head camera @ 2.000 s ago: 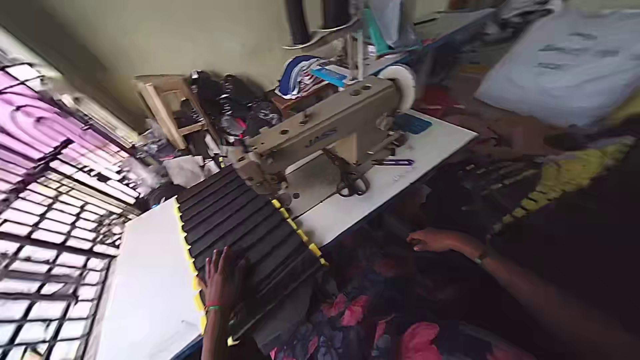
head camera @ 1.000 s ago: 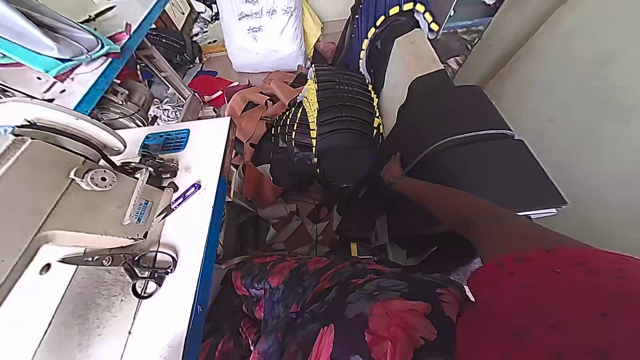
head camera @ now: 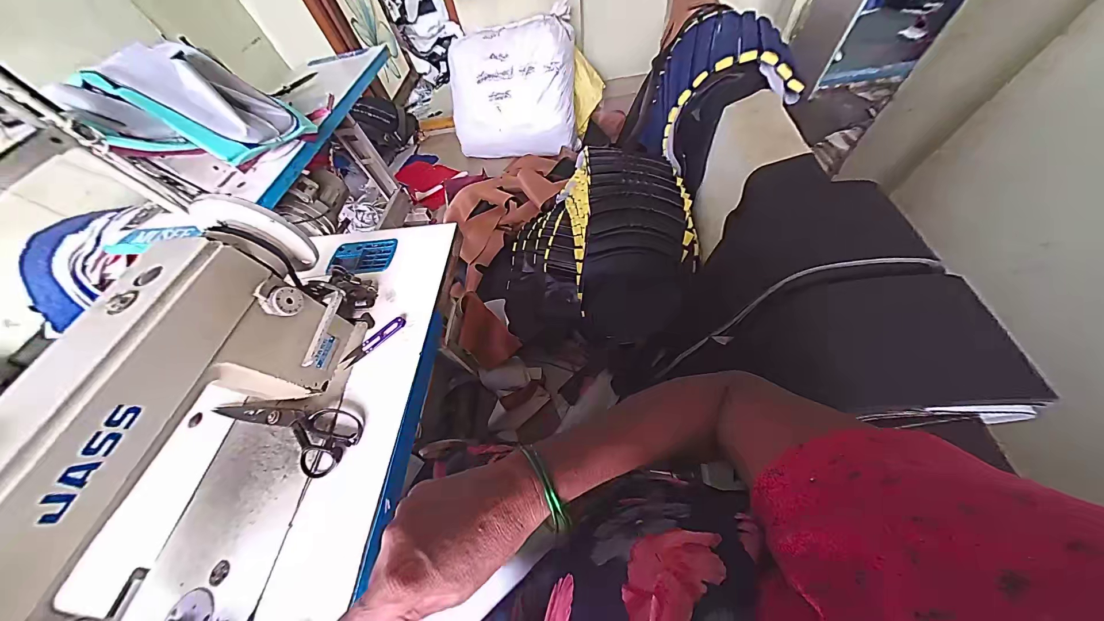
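Note:
My right hand [head camera: 448, 535] is at the blue front edge of the sewing table, its wrist ringed by a green bangle. Its fingers run out of the bottom of the view, so what it holds cannot be told. My left hand is outside the view. Left of the hand, black-handled scissors [head camera: 319, 440] lie on the bed of a Jass sewing machine [head camera: 129, 405]. Purple thread snips [head camera: 379, 338] rest behind them on the white tabletop [head camera: 405, 302]. Ribbed black panels with yellow edging [head camera: 638, 207] lie piled beyond the table.
Folded black sheets [head camera: 880, 336] are stacked at the right, with a grey cord across them. Blue ribbed pieces [head camera: 690, 69] stand behind. Brown fabric scraps [head camera: 509, 198] and a white sack [head camera: 513, 86] are on the floor. A second table [head camera: 302, 147] holds white and teal cloth.
The view has swung right from the window side since the oldest frame. My right hand, beside the black sheets a second ago, has come back to the table's front edge.

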